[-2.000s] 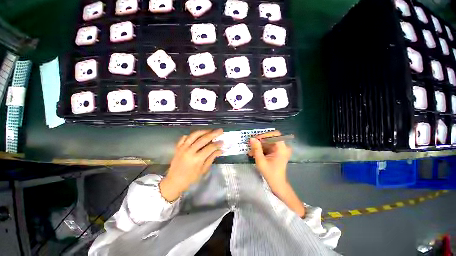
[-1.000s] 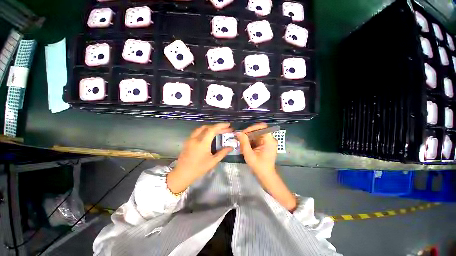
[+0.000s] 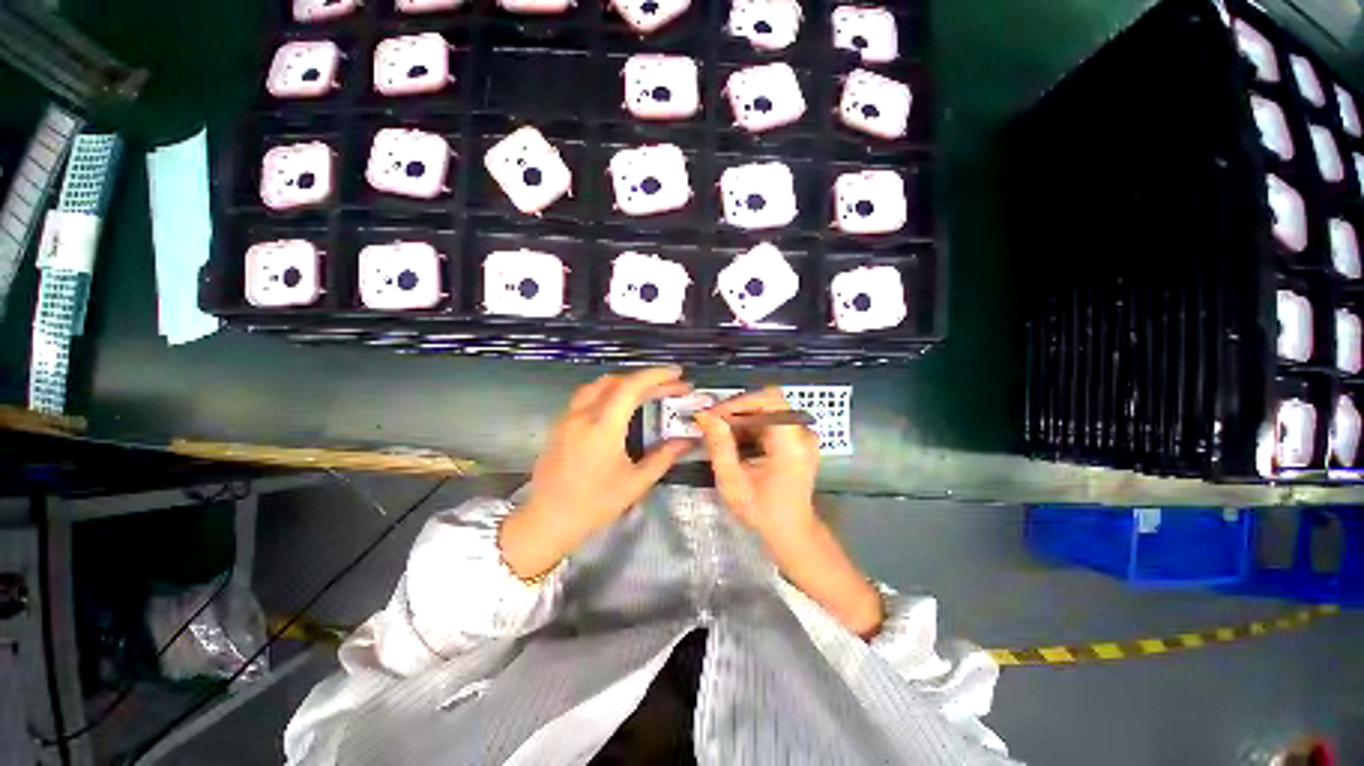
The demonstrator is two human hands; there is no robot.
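My left hand (image 3: 598, 449) holds a small white housing (image 3: 682, 415) at the bench edge, its fingers around the left side. My right hand (image 3: 760, 458) is shut on thin dark tweezers (image 3: 790, 418), with its fingertips at the housing's right side. The tweezers' tips are hidden or too small to make out. A dotted sticker sheet (image 3: 832, 419) lies on the bench just right of the housing, partly behind my right hand. In front, a black tray (image 3: 546, 84) holds rows of white housings; one pocket in view is empty.
A tall black tray stack (image 3: 1144, 285) with housings on top stands at the right. A pale-blue strip (image 3: 181, 240) and banded dotted sheets (image 3: 68, 270) lie at the left on the green mat. Blue bins (image 3: 1144, 543) and yellow-black floor tape (image 3: 1159, 644) are below the bench.
Two seconds ago both hands were on the dotted sheet; since then my left hand has taken hold of a housing. In the last second, the tweezers' angle changed and more of the sheet shows.
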